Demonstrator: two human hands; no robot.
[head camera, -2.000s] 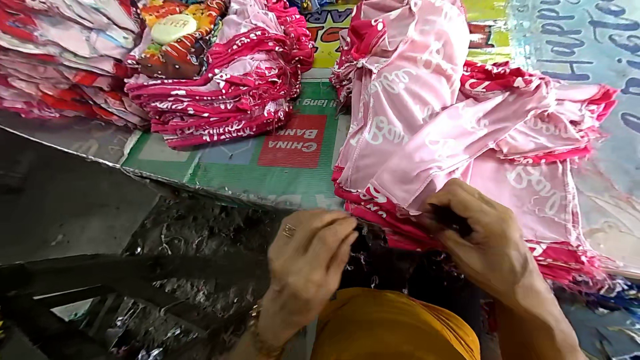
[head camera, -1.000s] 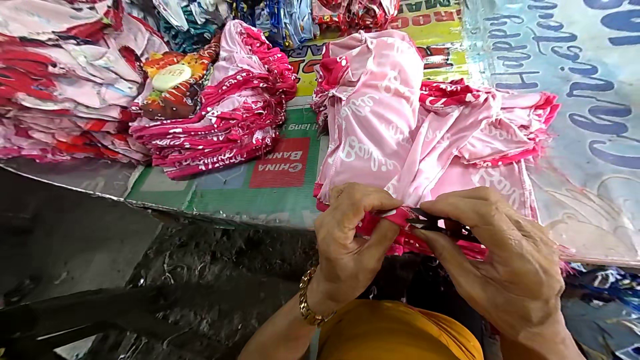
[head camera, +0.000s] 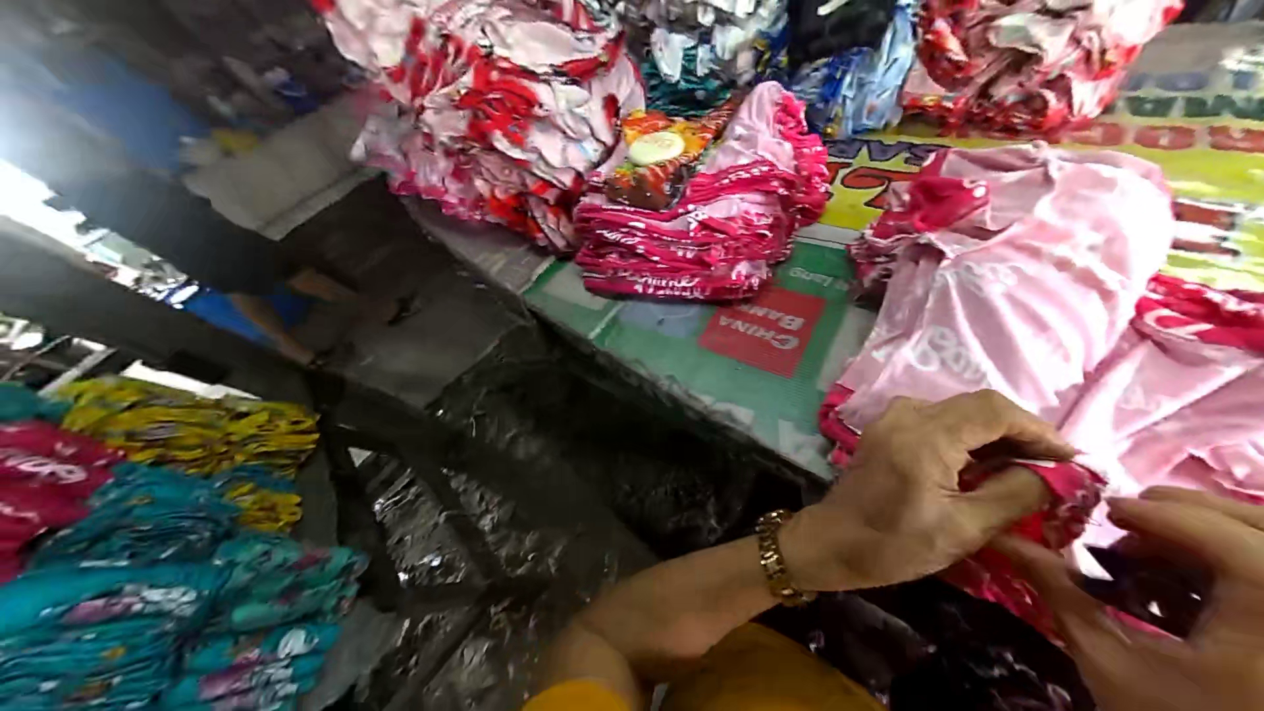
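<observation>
My left hand (head camera: 918, 504), with a gold-coloured bracelet at the wrist, pinches the dark pink edge (head camera: 1066, 494) of a garment at the table's front edge. Close by on the right, my right hand (head camera: 1175, 583) is blurred, its fingers curled around a small dark tool (head camera: 1150, 583) that looks like thread snips. The fingertips of both hands are near the same pink edge. Behind them, pale pink printed garments (head camera: 1027, 276) with dark pink trim lie heaped on the table. Whether the tool's blades touch the cloth cannot be seen.
A folded pink stack (head camera: 691, 237) bears a patterned bundle (head camera: 657, 158). Beside it rises a red and white cloth heap (head camera: 504, 109). Teal garments (head camera: 128, 553) and yellow ones (head camera: 188, 425) are stacked at lower left. A person's arms (head camera: 286, 316) show beyond the table (head camera: 671, 365).
Two seconds ago my hands were apart; they then came together at the pink edge and remain close there. The view has swung left.
</observation>
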